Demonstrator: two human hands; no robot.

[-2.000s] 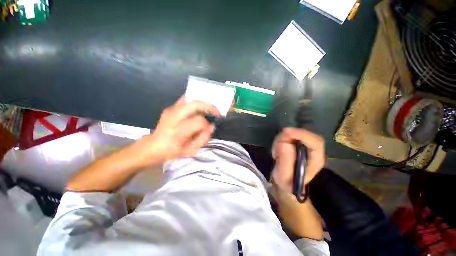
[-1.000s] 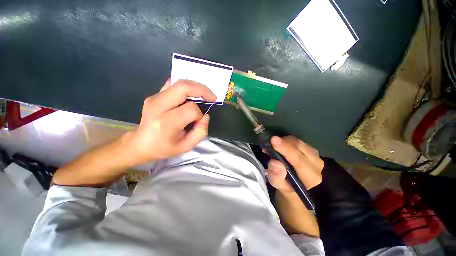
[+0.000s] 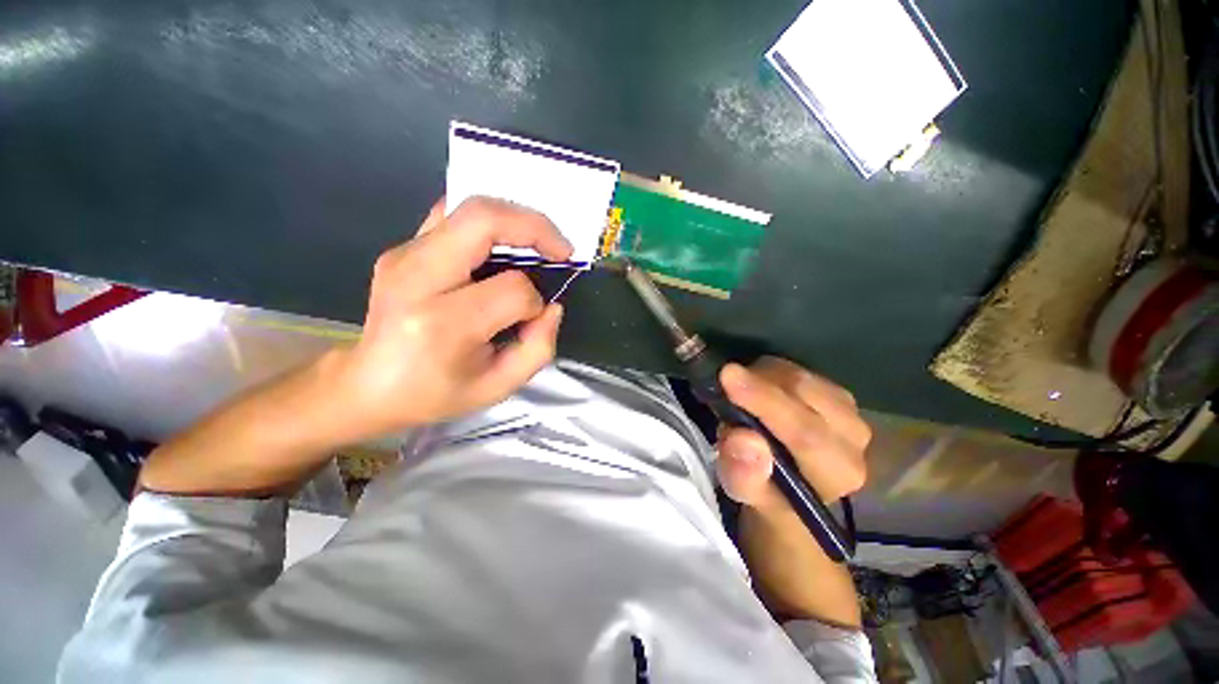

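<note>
My left hand [image 3: 461,307] holds the white LCD module [image 3: 528,187] by its near edge, with a thin strand of solder wire [image 3: 571,285] between the fingertips. The module's right end meets the green circuit board [image 3: 689,241] at an orange-gold flex tail [image 3: 612,233]. My right hand [image 3: 791,434] grips the black soldering iron [image 3: 789,488]. Its tip is at the lower end of the flex tail, close to the end of the wire; I cannot tell if they touch.
Another white LCD module [image 3: 869,80] lies at the back right of the dark green mat [image 3: 267,160]. A cardboard flap [image 3: 1023,321] and a round container with a red band [image 3: 1160,334] are at the right. Red material [image 3: 1096,575] shows below the bench.
Over two seconds, the iron has come from beside the board to the flex joint. In the last second, its tip has moved slightly down and left along the joint.
</note>
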